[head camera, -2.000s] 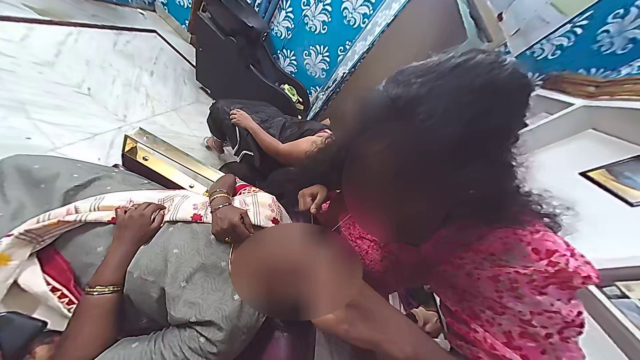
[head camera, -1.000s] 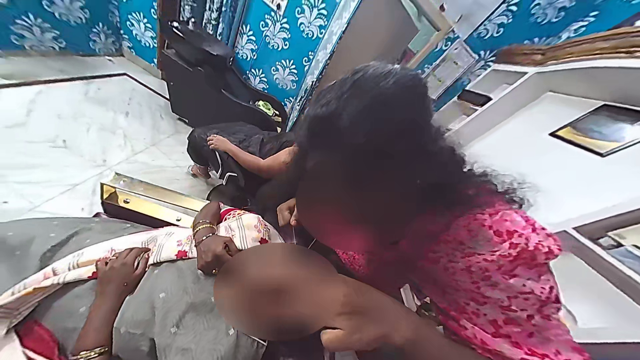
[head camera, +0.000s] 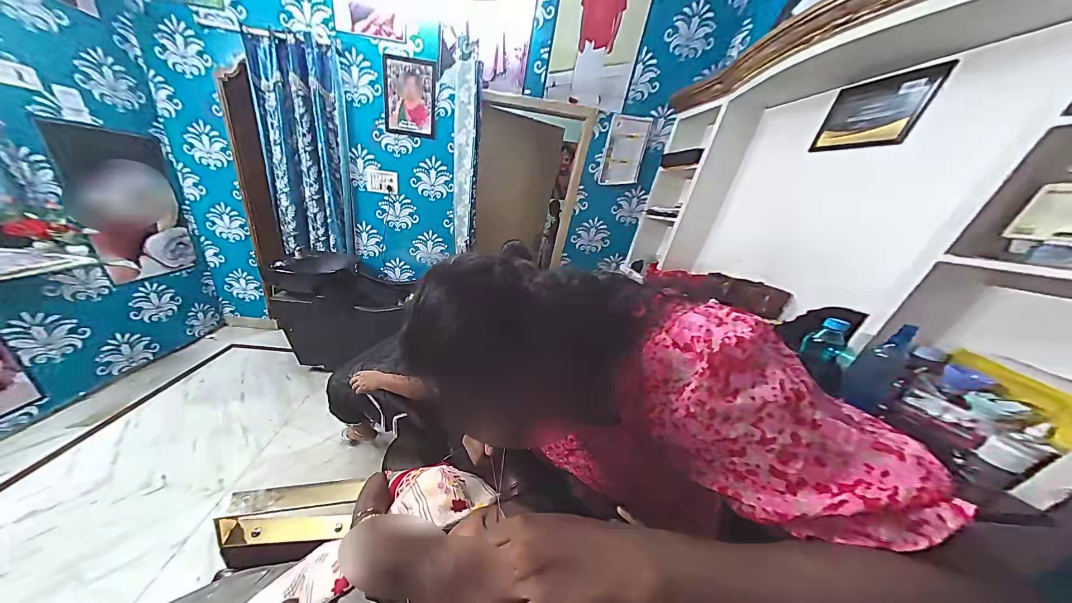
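Neither of my own hands can be made out. A person in a pink patterned garment (head camera: 779, 435) bends low, dark hair over the reclined person's blurred head (head camera: 394, 553). Fine thread (head camera: 499, 481) spans the gap between them, beside the fingers of a hand (head camera: 477, 450). From the lower right edge a bare forearm (head camera: 712, 557) reaches to the blurred head; its hand (head camera: 511, 544) lies against it. That arm seems to belong to the bending person, though its elbow is hard to see. A white, red-patterned cloth (head camera: 444, 494) lies by the reclined person's bangled wrist (head camera: 368, 502).
Behind sits a person in black (head camera: 368, 402), near a black salon wash unit (head camera: 335, 314). A gold-fronted box (head camera: 285, 523) stands on the marble floor. Bottles (head camera: 827, 347) and a cluttered counter (head camera: 963, 419) are at right, below white shelving (head camera: 703, 159). A door (head camera: 519, 176) stands beyond.
The view has tilted up, showing more wall and less of the reclined person. The person in pink stays bent over the blurred head, and the bare arm still reaches to it.
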